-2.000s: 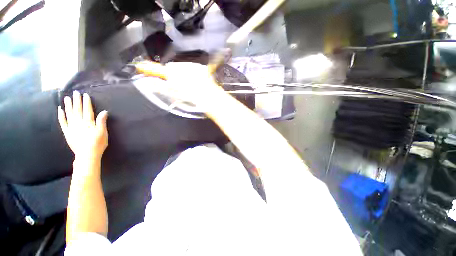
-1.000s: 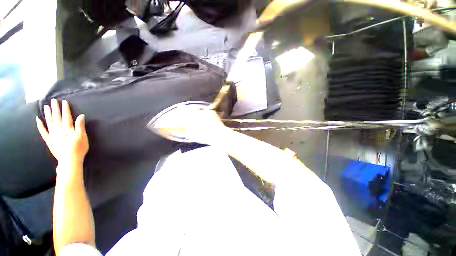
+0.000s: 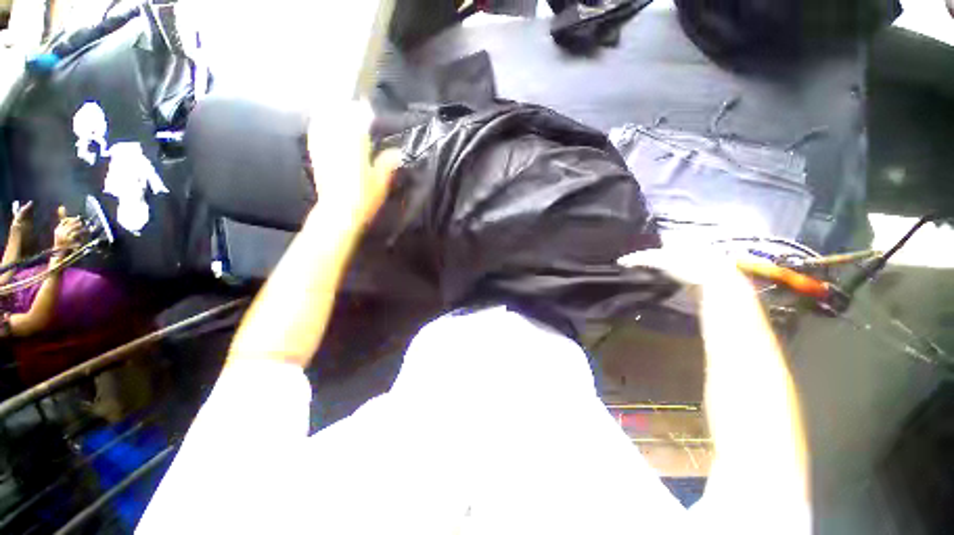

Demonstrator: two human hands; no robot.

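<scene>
A dark garment point(image 3: 544, 199) lies in loose folds around the padded dark form, whose bare rounded end point(image 3: 246, 157) shows to the left. My left hand point(image 3: 350, 172) is closed on the garment's left edge; its fingers are overexposed. My right hand point(image 3: 685, 263) is low on the garment's right side, with its fingers closed on the cloth; it is also washed out. The iron's orange handle point(image 3: 795, 280) shows just right of my right hand, apart from it; most of the iron is too bright to make out.
A folded grey cloth point(image 3: 722, 183) lies on the grey-covered table point(image 3: 617, 78) behind the iron. Dark cloth point(image 3: 790, 31) sits at the far side. Another person's arm and hand point(image 3: 65, 235) show at the far left, near a dark surface with white pieces point(image 3: 131, 183). A metal bar point(image 3: 126, 350) runs at lower left.
The view has turned to the right. My right hand has let go of the iron and now holds the garment. My left hand has gone from lying flat to gripping its edge. The garment is now bunched.
</scene>
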